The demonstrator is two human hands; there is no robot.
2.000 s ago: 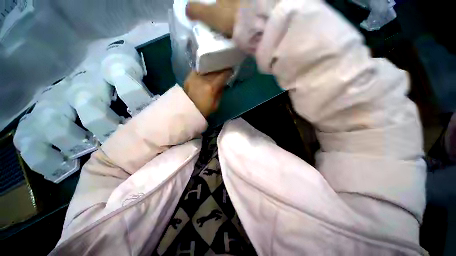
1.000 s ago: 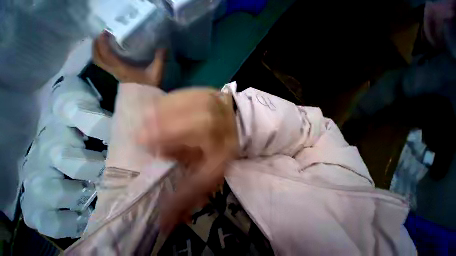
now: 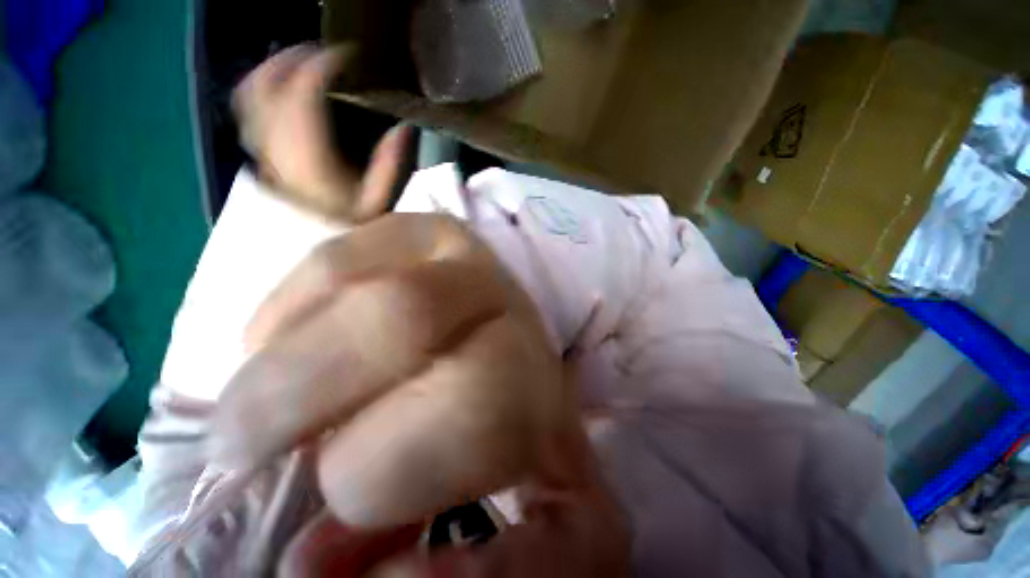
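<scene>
My left hand (image 3: 311, 136) is at the upper left, blurred, with thumb and fingers apart and nothing seen in it. It is beside a large brown carton (image 3: 661, 85). A ribbed air-column bag (image 3: 474, 51) stands inside that carton; its contents are unclear. My right hand (image 3: 418, 361) is large and blurred in the middle, close to the camera, fingers curled. Its lower part is unclear, and I cannot tell if it holds anything. White security cameras (image 3: 960, 215) lie heaped at the opening of a second brown carton (image 3: 841, 147) at the right.
The green bench mat (image 3: 141, 147) runs down the left side. Puffy clear bags (image 3: 57, 254) stand along the left edge. A blue bin rim (image 3: 960, 339) is at the lower right, with brown cardboard (image 3: 830, 316) beside it. Something blue shows at the upper left corner.
The view has swung right, off the row of white cameras, onto the cartons. My left hand is away from the white camera it was at. My right hand remains blurred in front of my chest.
</scene>
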